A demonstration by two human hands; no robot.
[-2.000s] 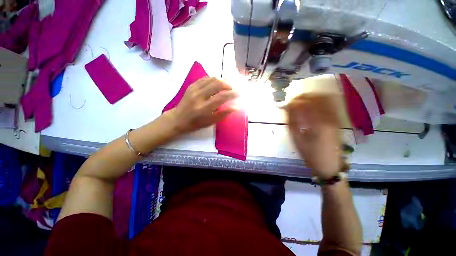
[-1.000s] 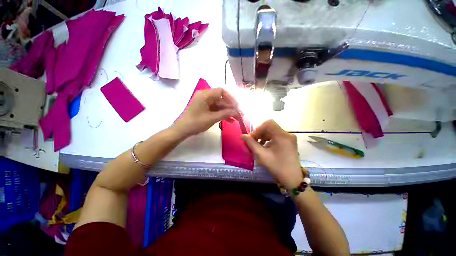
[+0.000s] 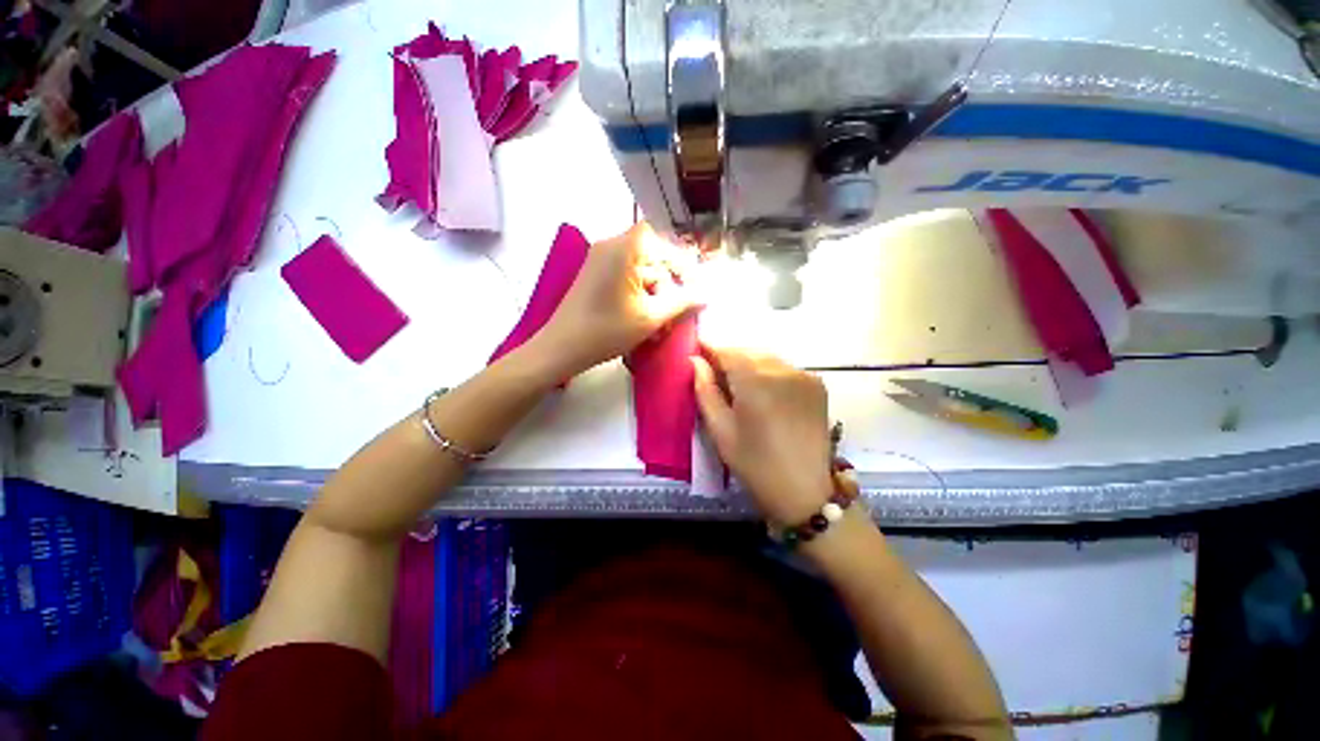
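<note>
A magenta piece (image 3: 665, 413) hangs from both hands toward the table's front edge, with a pale strip (image 3: 708, 466) showing along its right side. My left hand (image 3: 620, 307) grips its upper end beside the needle area, where lamp glare hides the fingertips. My right hand (image 3: 767, 427) pinches its right edge just below. Another magenta piece (image 3: 547, 294) lies partly behind my left hand. The sewing machine (image 3: 869, 138) stands over the work; glare hides the needle. Thread snips (image 3: 976, 408) lie right of my right hand.
A small magenta rectangle (image 3: 345, 298) lies at left. A fanned pile (image 3: 460, 138) lies behind it, and large magenta panels (image 3: 225, 167) at far left. Magenta and pale pieces (image 3: 1064, 282) lie on the bed at right. Blue crates (image 3: 65, 579) stand below the table.
The right hand left the snips on the table and came to the magenta piece. Both hands now hold it, and its pale strip has come into view at the lower right.
</note>
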